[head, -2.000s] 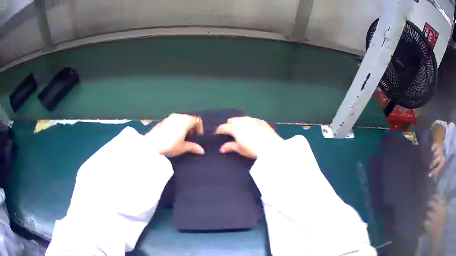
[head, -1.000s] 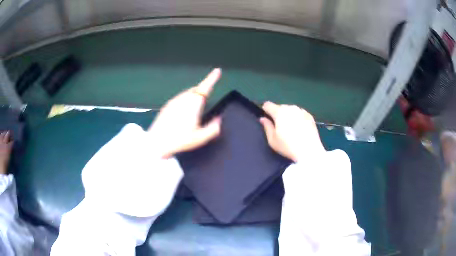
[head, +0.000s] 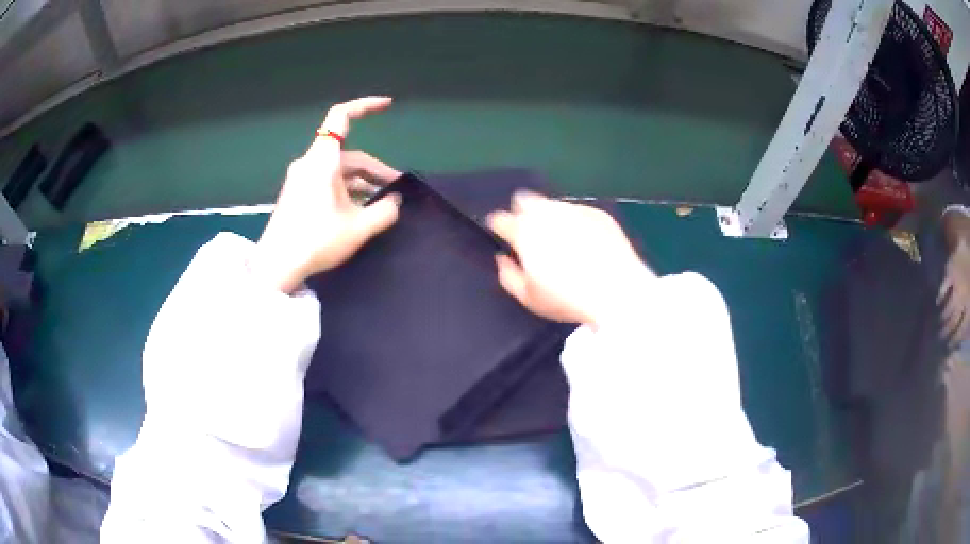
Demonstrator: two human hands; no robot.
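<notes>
A black card blank [head: 410, 319] lies turned at an angle in front of me, its far edges bent up. Part of a stack of blanks [head: 511, 409] shows under it at the lower right and behind it. My left hand [head: 330, 207] grips the blank's far left corner between thumb and fingers, with the index finger raised. My right hand [head: 564, 255] is at the far right edge, slightly blurred, its fingers on the bent-up panel.
Two folded black boxes [head: 74, 165] sit on the green strip [head: 468, 133] at the far left. A pale metal post [head: 814, 117] stands at right, with a black fan [head: 893, 90] behind. Another person's hand [head: 954, 287] shows at the right edge, near dark blanks.
The blank was lying straight two seconds ago and is now turned diagonally. Over the last second it has shifted left in view, and my left hand has closed on its corner.
</notes>
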